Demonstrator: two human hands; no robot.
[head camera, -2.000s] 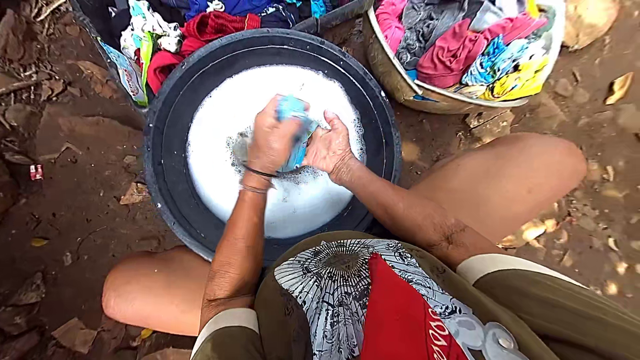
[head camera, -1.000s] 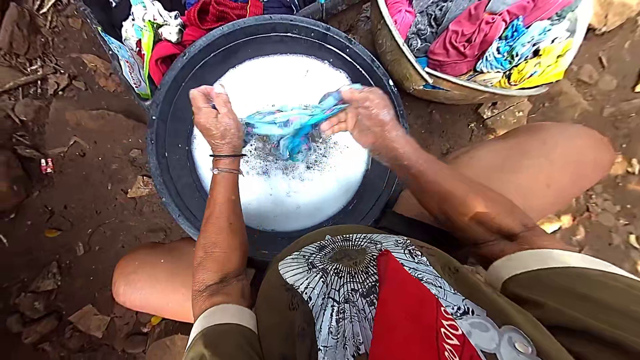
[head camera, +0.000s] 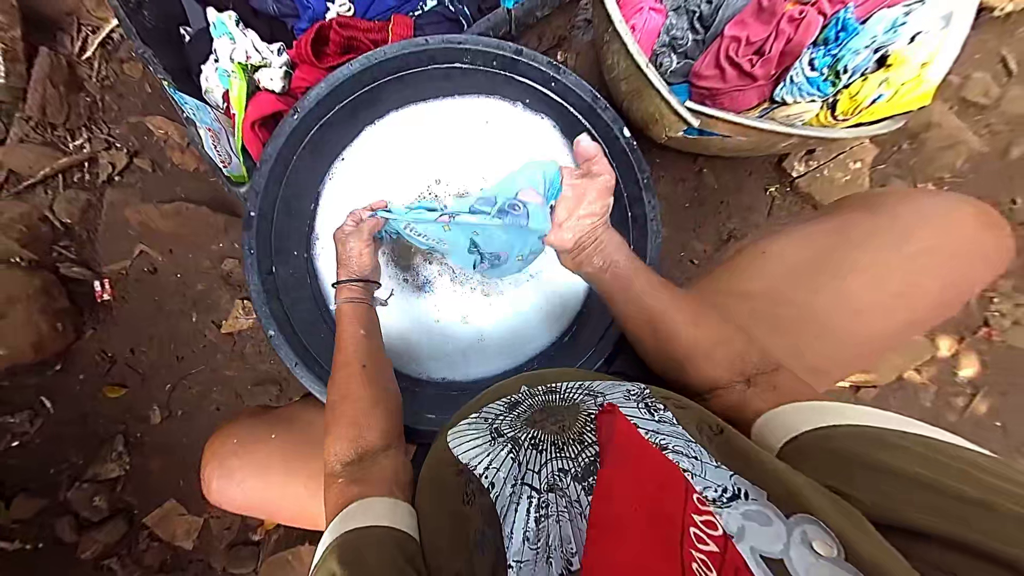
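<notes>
A wet light-blue printed cloth (head camera: 480, 232) is stretched between my two hands above white suds (head camera: 472, 344) in a round black plastic tub (head camera: 288, 264). My left hand (head camera: 359, 244) pinches the cloth's left end with its fingers, and dark bands circle that wrist. At the other end, my right hand (head camera: 586, 206) has its thumb raised and palm turned toward the cloth; part of its grip is hidden behind the fabric. Dark specks and bubbles float on the suds beneath the cloth.
A metal basin (head camera: 648, 104) of colored clothes stands at the upper right. Behind the tub at the upper left, a dark container holds red clothes (head camera: 344, 48) and a printed packet (head camera: 212, 132). Stones (head camera: 32, 316) lie on the brown ground, and my bent knees flank the tub.
Two seconds ago my hands were close together with the cloth bunched between them; they have since moved apart. The cloth, twisted one second ago, is now spread wider.
</notes>
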